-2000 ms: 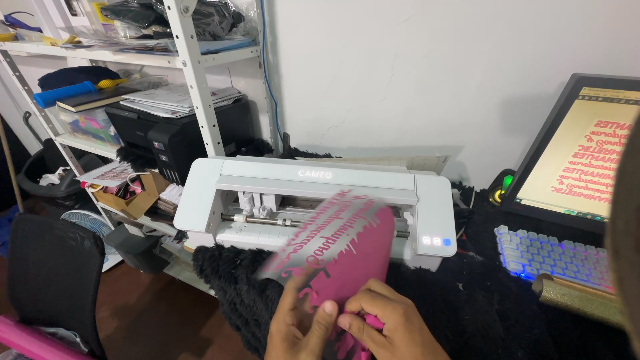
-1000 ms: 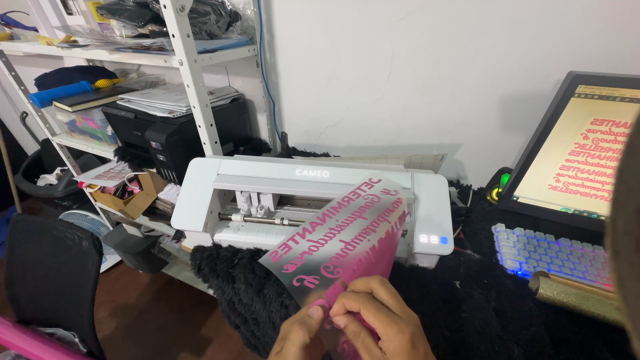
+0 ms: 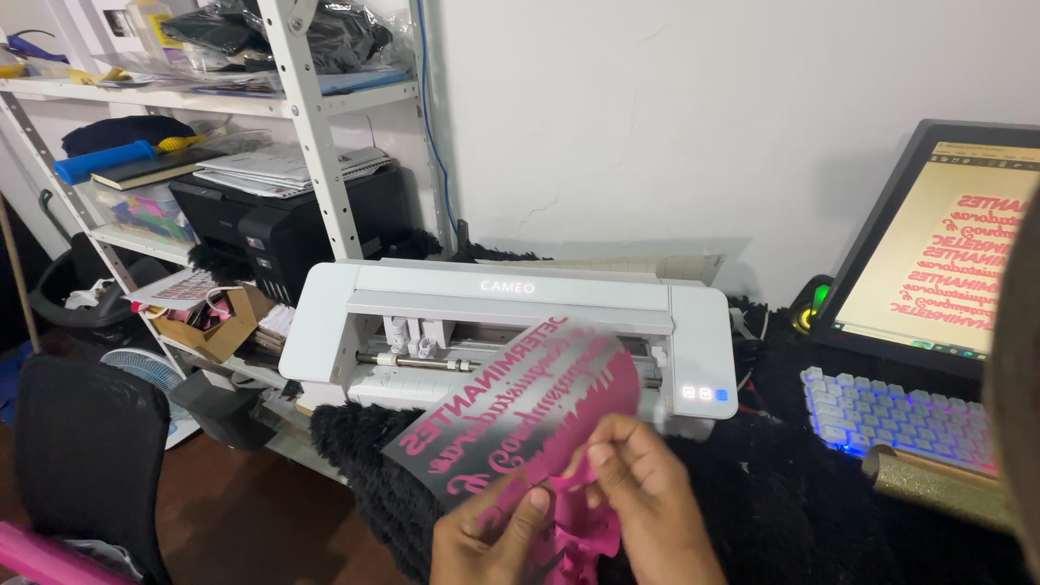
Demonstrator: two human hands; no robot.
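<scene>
A clear carrier sheet with pink heat-transfer vinyl lettering (image 3: 496, 398), the letters mirrored, is held tilted in front of the white Cameo cutting machine (image 3: 512, 296). My left hand (image 3: 496, 532) pinches the sheet's lower part between thumb and fingers. Beside it on the right, my right hand (image 3: 642, 487) grips the crumpled pink vinyl film (image 3: 581, 528), which is partly lifted off the sheet and hangs between both hands. At the upper right the pink film curves over the lettering. The lower end of the sheet is partly hidden by the hands.
Black furry cover (image 3: 382, 455) lies beneath the machine. At right are a monitor (image 3: 934, 244), a lit keyboard (image 3: 894, 414) and a glittery gold roll (image 3: 934, 487). A metal shelf (image 3: 305, 122) holding a black printer (image 3: 268, 227) stands left, above a black chair (image 3: 89, 463).
More lettering showed on the sheet one second ago than two seconds ago. Now my right hand is farther from my left, with crumpled pink film stretched between them.
</scene>
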